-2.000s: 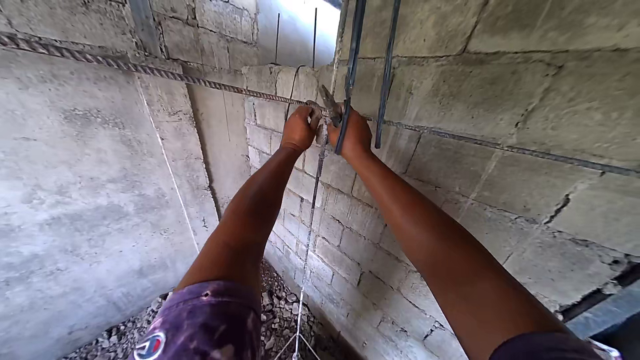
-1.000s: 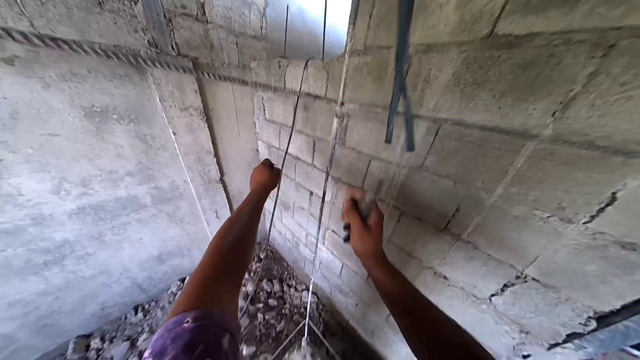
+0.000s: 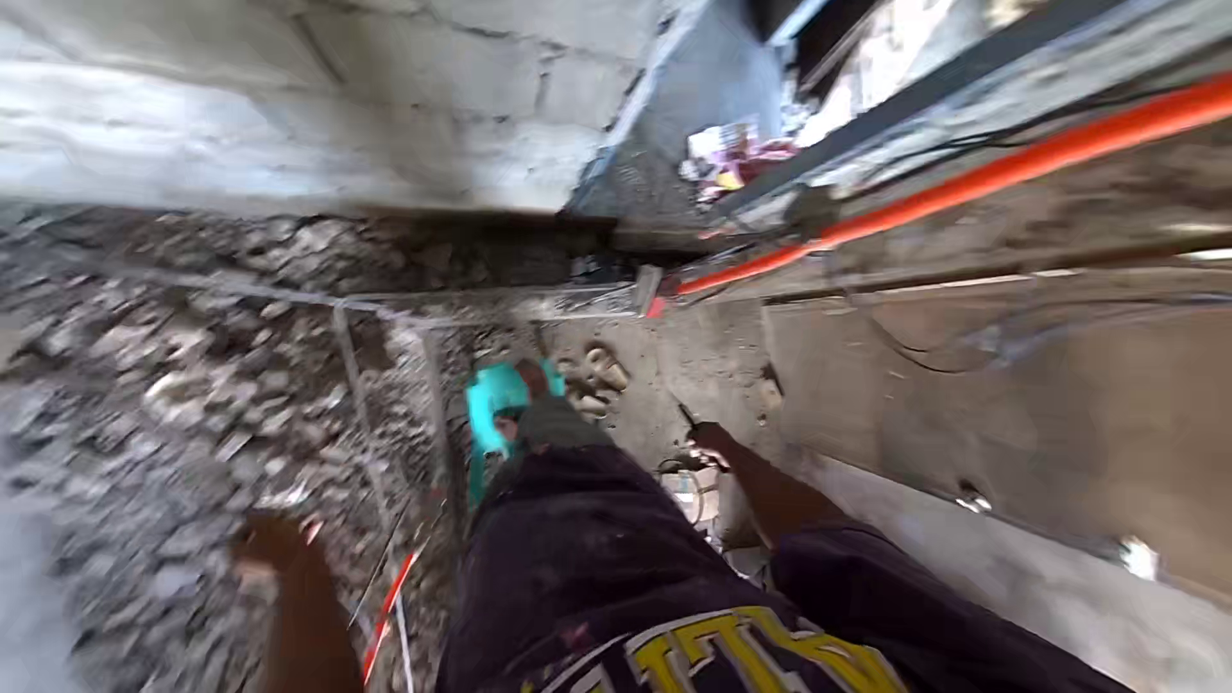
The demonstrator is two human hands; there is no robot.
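My right hand (image 3: 710, 441) is at centre right, closed around a dark, thin-ended hand tool (image 3: 686, 415) whose kind is blurred. My left hand (image 3: 269, 544) hangs at lower left over grey rubble (image 3: 221, 414); blur hides whether its fingers hold anything. Between the hands my legs and a foot in a turquoise sandal (image 3: 496, 399) show. Beside that foot lies a pair of tan shoes (image 3: 606, 368) on the concrete floor (image 3: 664, 366). Just below my right hand stands a pale container (image 3: 695, 496) with unclear things in it.
An orange pipe (image 3: 1011, 173) runs along the right side. A block wall (image 3: 433, 106) rises at the top left. Pale string or thin bar (image 3: 356, 304) crosses above the rubble, and an orange strip (image 3: 390, 611) stands near my left arm.
Both hands have left the horizontal rebar at the block wall, where they were two seconds ago, and moved down apart. The view has swung down to the floor and my feet.
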